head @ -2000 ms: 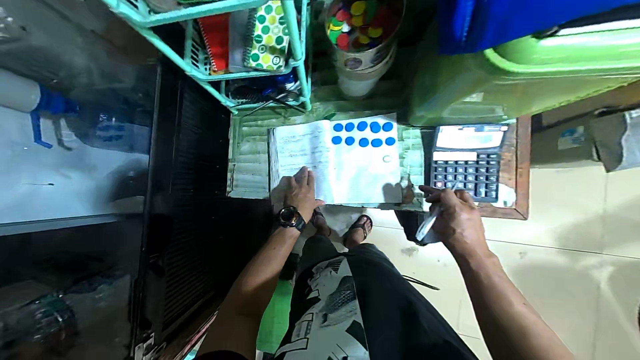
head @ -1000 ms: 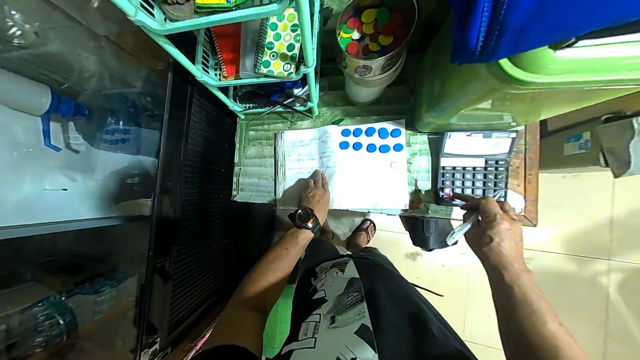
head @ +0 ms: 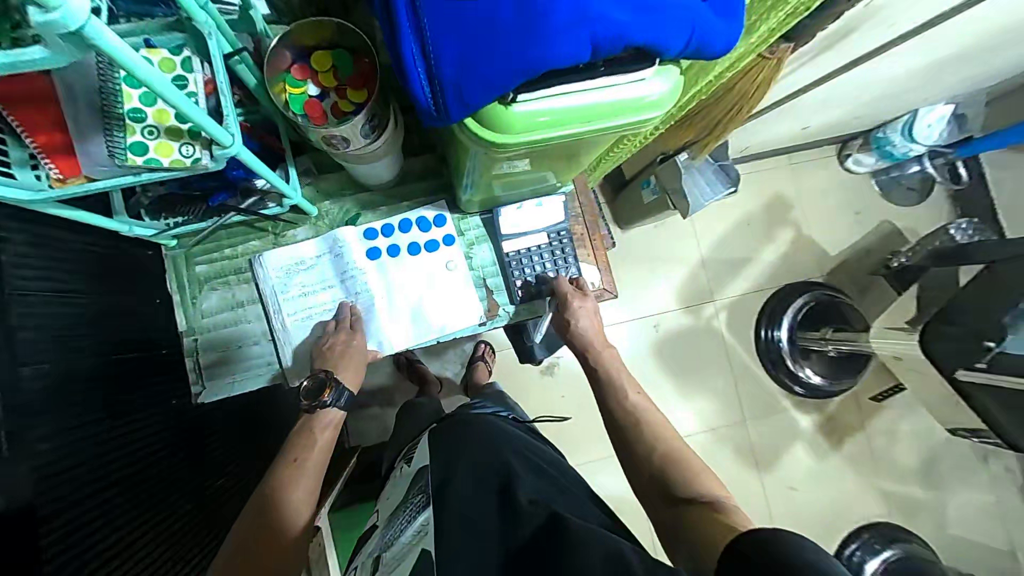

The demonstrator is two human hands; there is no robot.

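An open notebook (head: 408, 296) lies on the small table, handwriting on its left page and two rows of blue round discs (head: 414, 247) on the right page, with a pale disc (head: 450, 266) below them. My left hand (head: 342, 344), with a watch at the wrist, rests flat on the notebook's lower left page. Right of the notebook sits a black desk calculator (head: 536, 244). My right hand (head: 572, 312) is at the calculator's lower keys, fingers bent, with a whitish pen-like object (head: 545, 320) held in it.
A cup of coloured discs (head: 324, 80) stands behind the notebook. A mint wire rack (head: 264, 172) with notebooks is at the left, a green plastic container (head: 512, 160) under blue fabric (head: 560, 48) at the back. A cardboard box (head: 644, 200), broom (head: 720, 104) and round metal stool base (head: 814, 339) are at the right.
The view has swung to the right, showing more floor. My right hand has moved up onto the calculator's lower keys since the earliest frame. My left hand stays on the notebook.
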